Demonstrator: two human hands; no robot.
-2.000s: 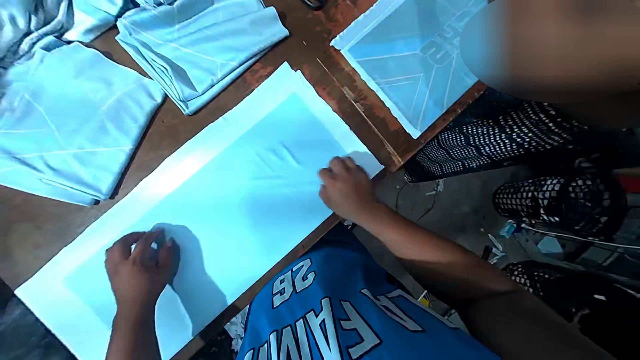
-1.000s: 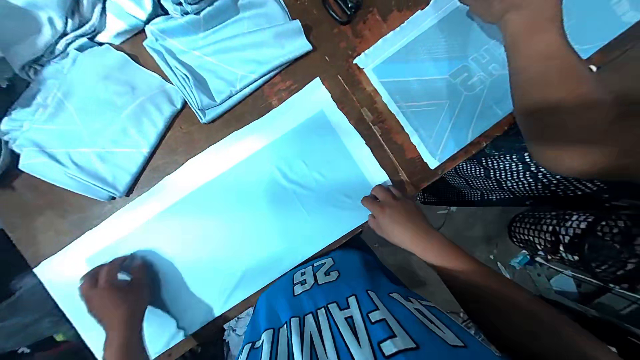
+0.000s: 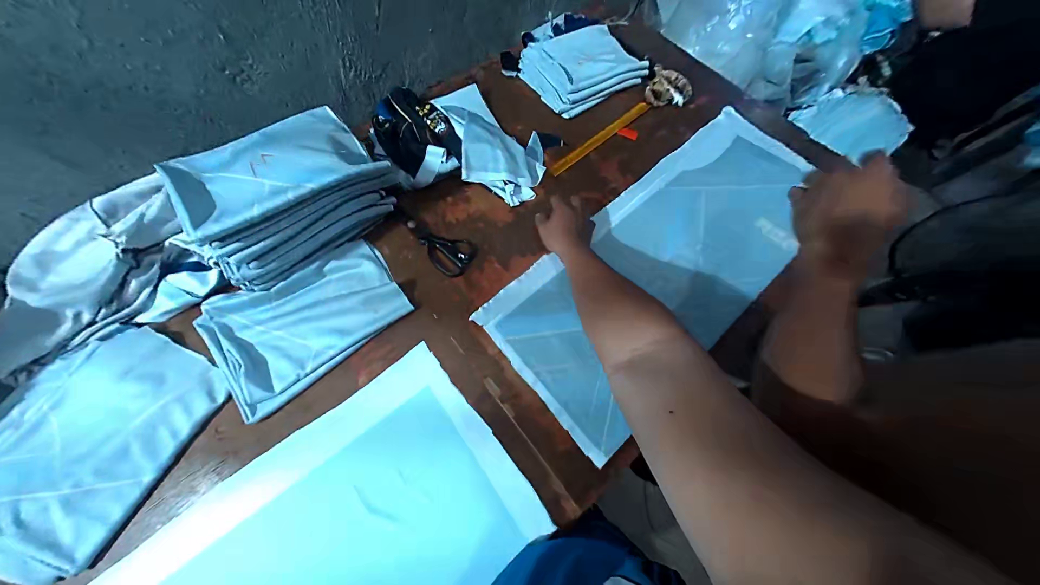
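My right hand (image 3: 565, 226) is stretched out over the brown table, fingers spread, with nothing seen in it. Its wrist is at the upper left edge of a long grey-blue sheet with a white border (image 3: 699, 219), and my forearm crosses over that sheet. To the left of the hand lie black-handled scissors (image 3: 448, 253). A second pale blue sheet with a white border (image 3: 382, 496) lies flat nearest me at the bottom, with small creases in it. My left hand is out of view.
A co-worker's blurred hand (image 3: 849, 203) is at the long sheet's right edge. Folded cloth stacks (image 3: 276, 183) fill the left. Beyond lie crumpled cloth pieces (image 3: 496, 154), a yellow ruler (image 3: 601, 138), a tape roll (image 3: 669, 86) and another folded stack (image 3: 581, 61). Plastic bags (image 3: 731, 49) stand behind.
My right hand has left the near sheet's corner and reached away across the table. My left hand, on the near sheet before, has gone out of view. The view has swung up and right.
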